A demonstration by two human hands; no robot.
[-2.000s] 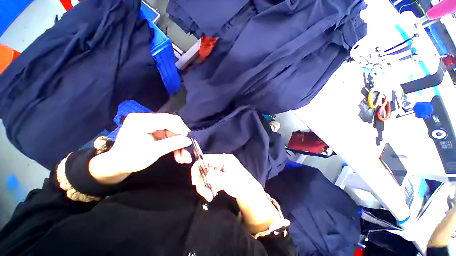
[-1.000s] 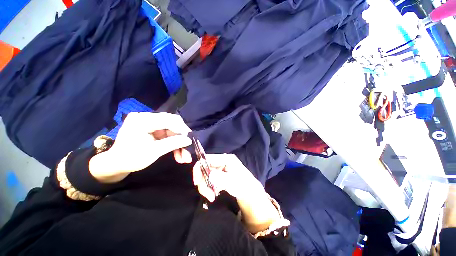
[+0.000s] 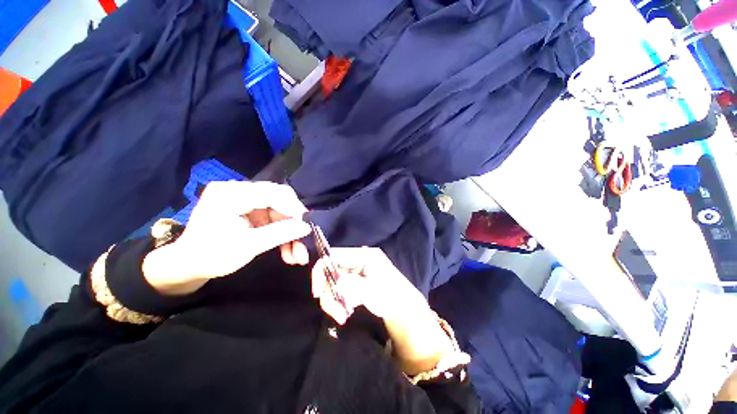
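Observation:
My left hand (image 3: pixel 242 234) pinches an edge of a navy garment piece (image 3: pixel 380 214) between thumb and fingers. My right hand (image 3: pixel 355 283) holds a slim silver two-armed metal tool (image 3: pixel 325 255), its tip pointing up at the left fingertips, where it meets the cloth. The garment piece spreads from the fingers to the right over my lap. The exact contact of the tip with the cloth is too small to tell.
Navy garment piles lie at the left (image 3: pixel 129 121), at the top centre (image 3: pixel 436 89) and at the lower right (image 3: pixel 509 340). A blue basket (image 3: pixel 267 97) stands between piles. The white table (image 3: pixel 558 178) bears scissors (image 3: pixel 618 174) and a phone-like rectangle (image 3: pixel 637 263). A dark red pouch (image 3: pixel 497 230) lies beside it.
My hands and the tool have hardly moved. At the far lower right, another person's arm has moved mostly out of view.

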